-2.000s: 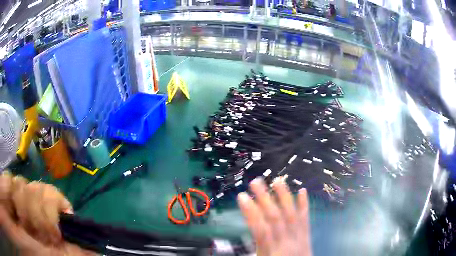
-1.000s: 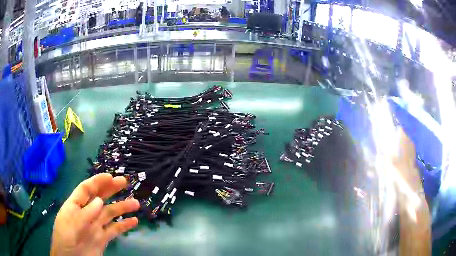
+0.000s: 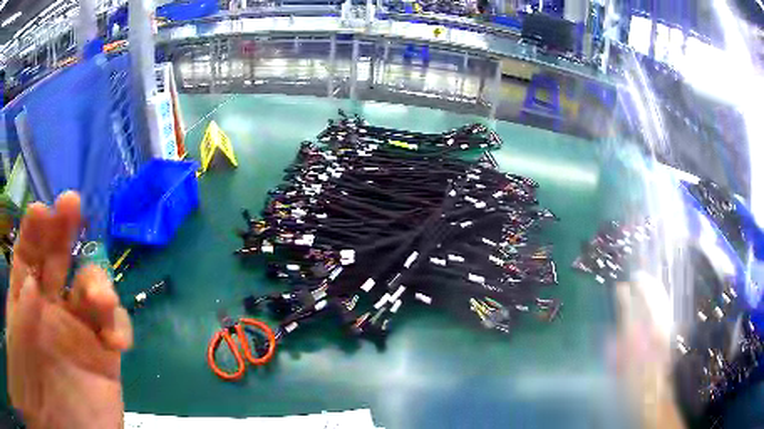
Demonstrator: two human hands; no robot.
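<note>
A large pile of black wire harnesses [image 3: 402, 218] with white marker labels lies on the green bench. Orange-handled scissors [image 3: 241, 347] lie at its near left. My left hand [image 3: 67, 323] is raised at the left edge, fingers apart, holding nothing. My right hand [image 3: 643, 356] is at the lower right, blurred and washed out by glare; its fingers cannot be made out. A second harness pile [image 3: 616, 250] shows partly beyond it, also in glare. A strip of white paper [image 3: 260, 421] shows at the near edge.
A blue parts bin [image 3: 156, 203] and a yellow stand-up sign [image 3: 217, 148] stand at the back left. Blue folders [image 3: 67, 138] stand in a rack at far left. A black cable [image 3: 152, 292] lies beside my left hand. More labelled harnesses [image 3: 725, 348] show at the right edge.
The view swung right, then partly back left. The black harness my left hand held two seconds ago is out of that hand. My right hand has moved from the middle to the right side.
</note>
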